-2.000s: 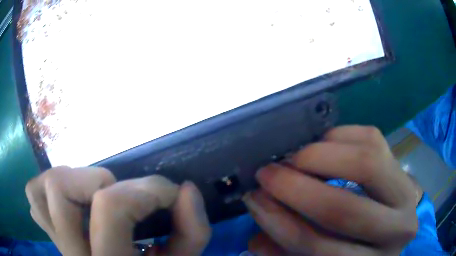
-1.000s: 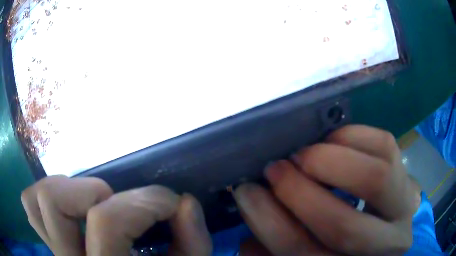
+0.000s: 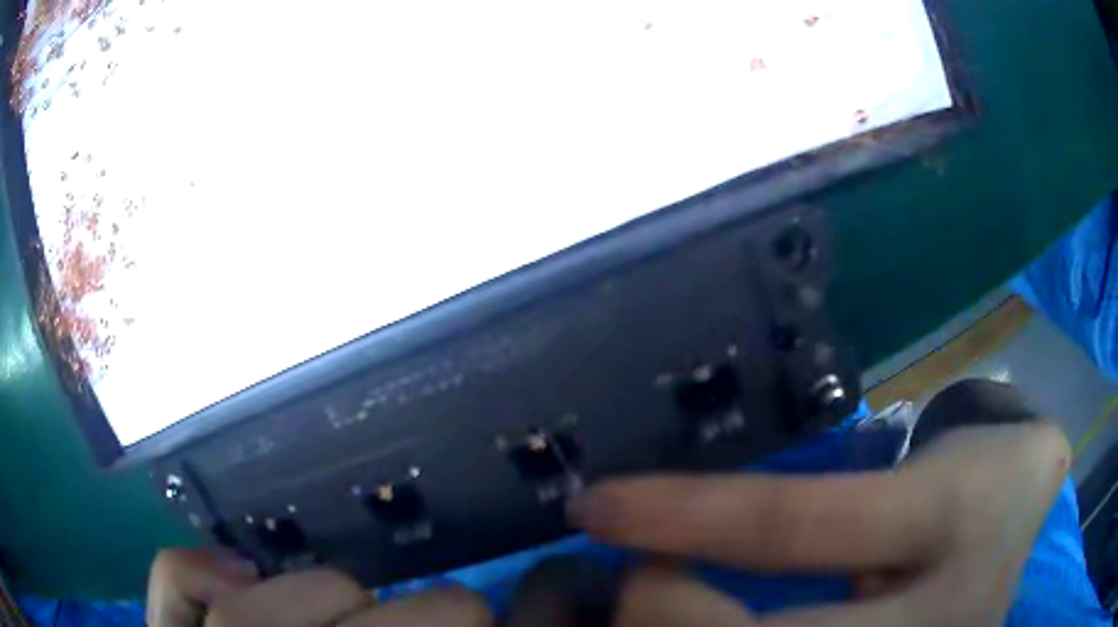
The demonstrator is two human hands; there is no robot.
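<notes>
The dark carrier fixture lies tilted along the front edge of the parts tray, its right end higher. It has a row of several square pockets with small bright points at their edges. Copper-coloured glints show at the two middle pockets. My left hand, cut off by the bottom edge, grips the fixture's lower left edge. My right hand comes from the lower right. One fingertip touches the fixture just below a middle pocket. Its other fingers are partly hidden or cut off, so I cannot tell whether it holds anything.
Small copper-coloured parts are heaped along the tray's left side, with a few specks at the upper right. The tray's white bottom glares. It lies on a green bench surface. Blue cloth shows at the right and below the fixture.
My right hand has moved down and right off the fixture's face, except one fingertip. My left hand has shifted lower. The whole row of pockets and both fixture ends now show.
</notes>
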